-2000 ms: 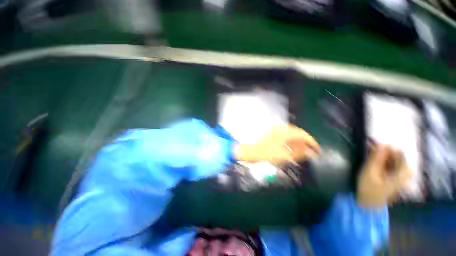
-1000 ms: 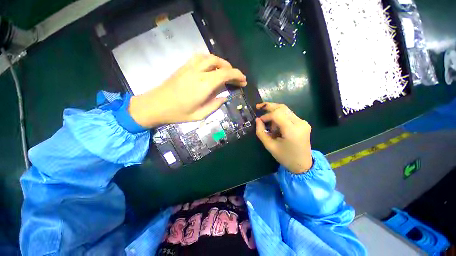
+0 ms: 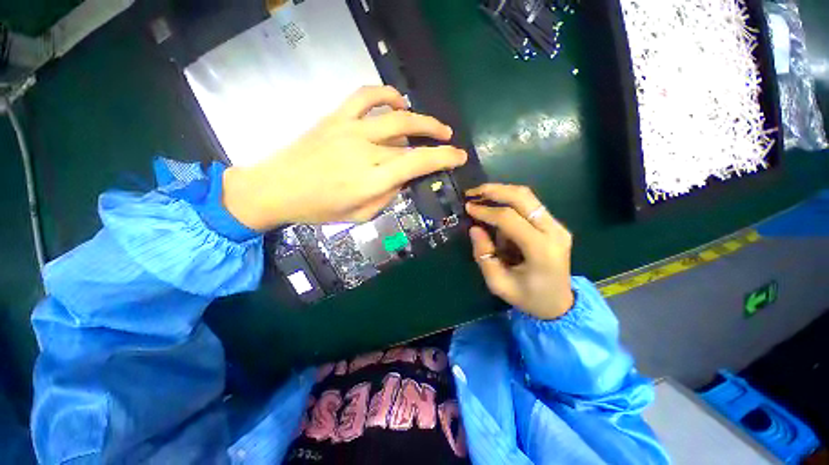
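Note:
An open tablet device with a large silver-white plate lies tilted on the green bench in its black carrier. Its circuit board, with a bright green patch, faces me at the near end. My left hand lies over the device, palm down, fingers apart, reaching across the edge between plate and board. My right hand is at the device's near right corner, fingers bent, fingertips at the black frame. Whether a small part is between its fingertips cannot be seen. No tweezers show.
A loose pile of small dark parts lies beyond the device. A black tray of small white pieces is to the right, with plastic bags beyond it. A pale cable runs down the left. Yellow tape marks the floor.
The view has turned from the blurred earlier frame. Since one second ago, my left fingers have spread and reach further right; my right fingers have shifted slightly at the device's corner.

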